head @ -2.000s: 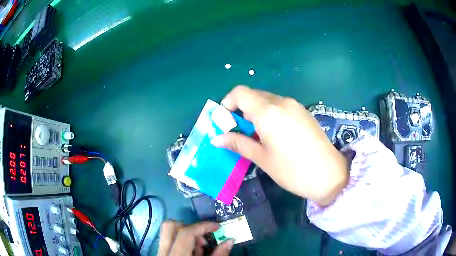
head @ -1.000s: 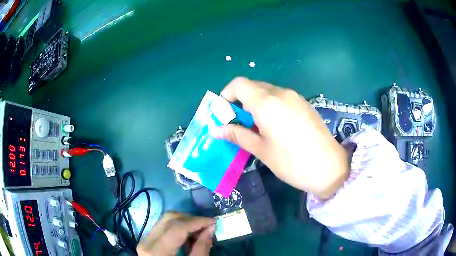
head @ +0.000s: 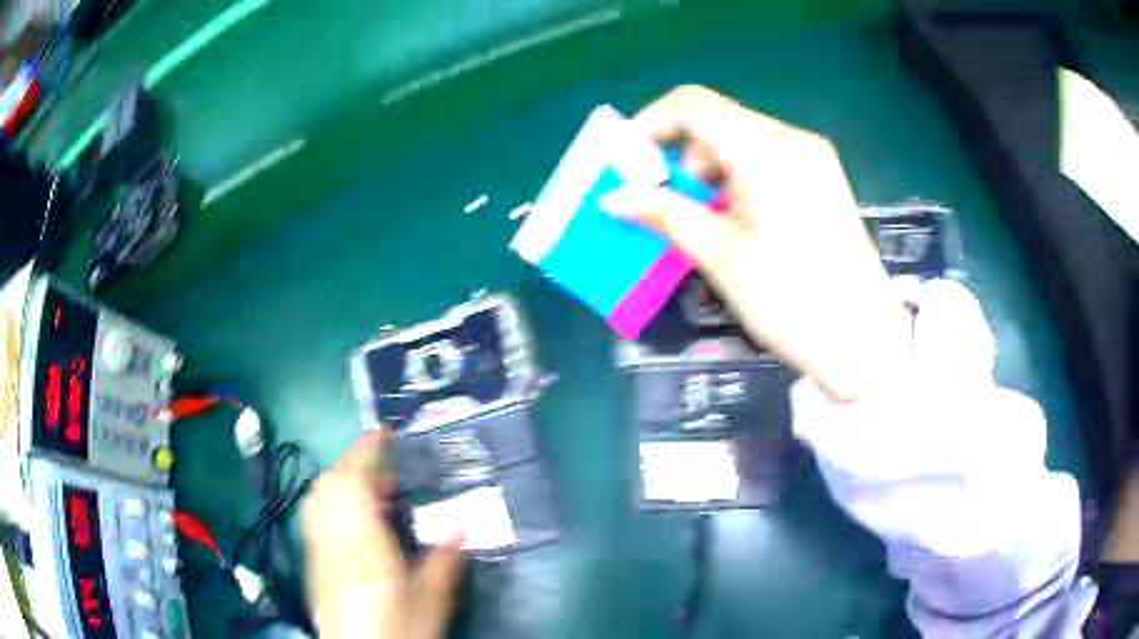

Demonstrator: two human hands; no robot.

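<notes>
My right hand (head: pixel 762 212) holds a white, cyan and magenta card (head: pixel 600 237) by its upper right part, above the bench and over the upper left part of the middle opened trail camera (head: pixel 712 399). The left opened trail camera (head: pixel 468 437) lies uncovered, its lens panel at the top and a pale lit display in its lower half. The middle camera also shows a white display. My left hand (head: pixel 375 543) is blurred, fingers along the left edge of the left camera's lower half and thumb near its bottom edge, gripping that corner.
A third camera (head: pixel 912 237) is partly behind my right wrist and sleeve. Bench power supplies (head: pixel 100 399) with red digits, clip leads and a black cable (head: pixel 281 499) are at left. A black tray (head: pixel 999 150) with cream paper (head: pixel 1099 150) is at right. Black parts (head: pixel 138 225) stand upper left.
The view has shifted. The card has moved up and right off the left camera, uncovering its lens panel. My left hand has moved from the display's edge to the camera's left side.
</notes>
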